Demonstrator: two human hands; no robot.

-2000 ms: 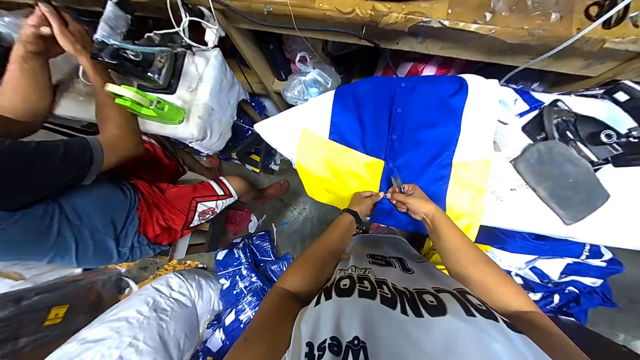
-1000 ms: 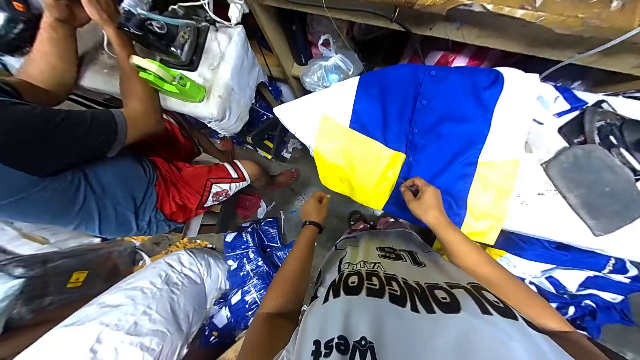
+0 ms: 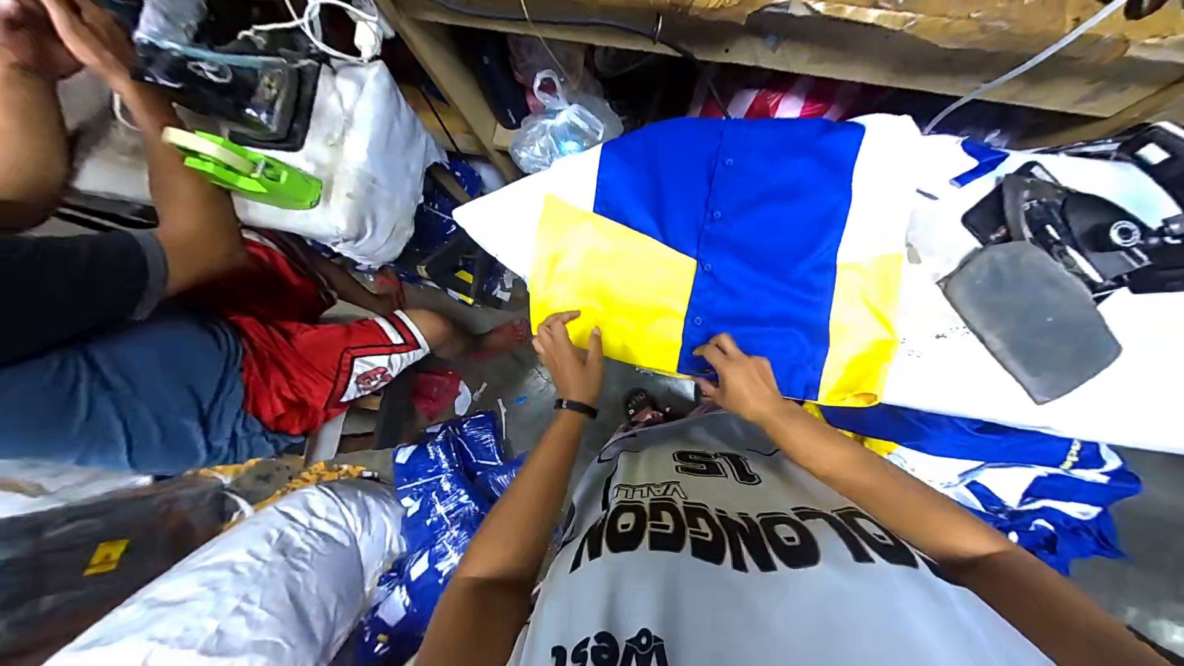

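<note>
A blue, yellow and white buttoned shirt [image 3: 777,203] lies spread on a white-covered board in front of me, its button line running toward me. My left hand [image 3: 568,356] rests with fingers apart at the bottom edge of the yellow panel. At the hem below the lowest button, my right hand [image 3: 740,377] has its thumb and fingers close together over something small and dark; whether it grips the cloth or that thing I cannot tell. To the right of the shirt lies a grey flat pad [image 3: 1031,319] beside a black iron [image 3: 1073,222].
At the left, a person [image 3: 139,342] sits near a white padded surface [image 3: 361,157] with another iron [image 3: 240,92] and a green tape dispenser [image 3: 245,171]. A wooden shelf [image 3: 832,46] borders the far side. Blue plastic packs [image 3: 444,499] and folded garments [image 3: 1036,481] lie below.
My left hand was at the hem with my right, then drew back off the cloth, and is now on the yellow panel's edge. Scissors seen earlier at my right hand are no longer clearly visible.
</note>
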